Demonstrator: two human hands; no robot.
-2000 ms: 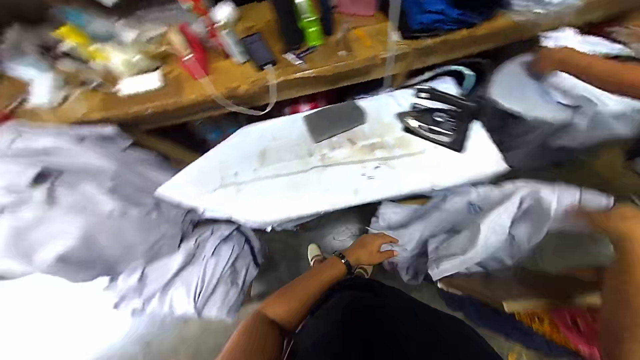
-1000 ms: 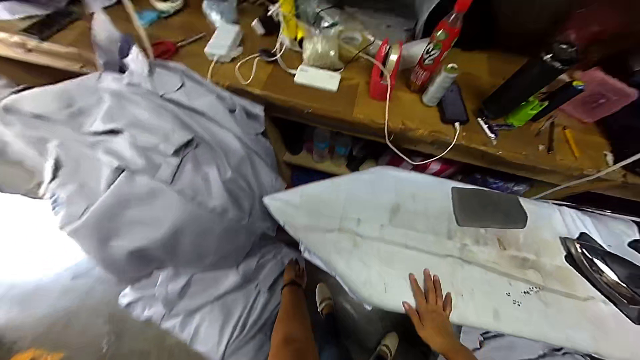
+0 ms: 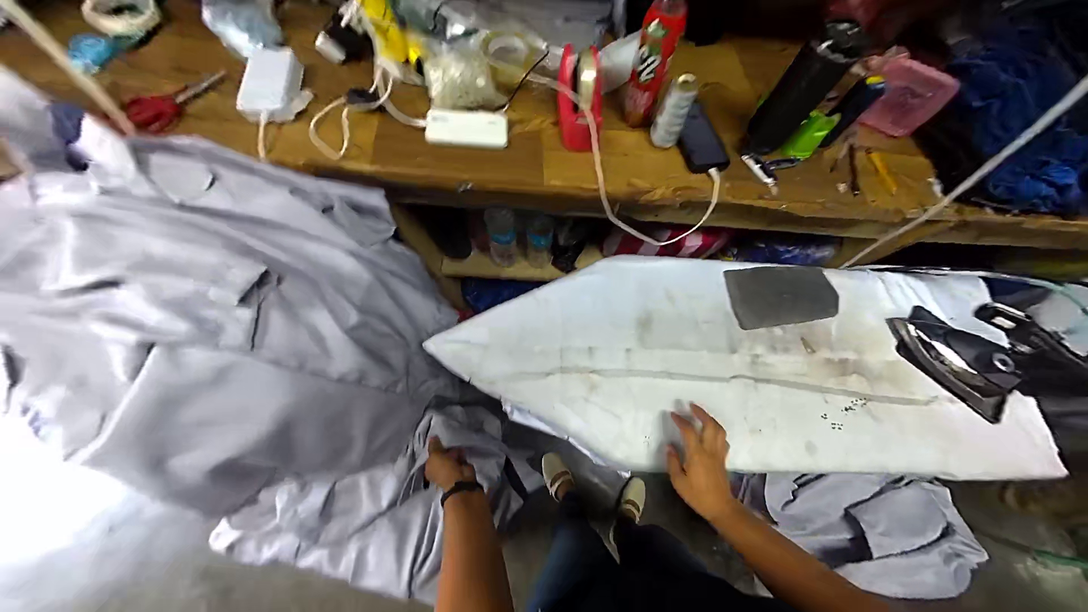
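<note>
My left hand (image 3: pixel 449 466), with a dark band at the wrist, grips a fold of the grey garments (image 3: pixel 280 340) heaped at the left. Over the near edge of the white-covered ironing board (image 3: pixel 595 340), my right hand (image 3: pixel 699 455) has its fingers spread and holds nothing; whether it touches the cover I cannot tell. A black-and-silver clothes iron (image 3: pixel 956 357) lies at the board's right end. Left of the iron is a dark grey rectangular pad (image 3: pixel 782 296). More grey cloth (image 3: pixel 892 527) lies below the board's near right edge.
Along the back runs a wooden workbench (image 3: pixel 510 178) with red scissors (image 3: pixel 153 109), a tape dispenser (image 3: pixel 580 102), a red bottle (image 3: pixel 654 64), a phone (image 3: pixel 702 140) and a white charging cable. A pale cord crosses the right side. Plastic bottles (image 3: pixel 501 238) stand on the shelf beneath.
The view has swung left since the oldest frame. My left hand, earlier at grey cloth below the board, is now at the left heap. Over the last second my right hand stays near the board's edge.
</note>
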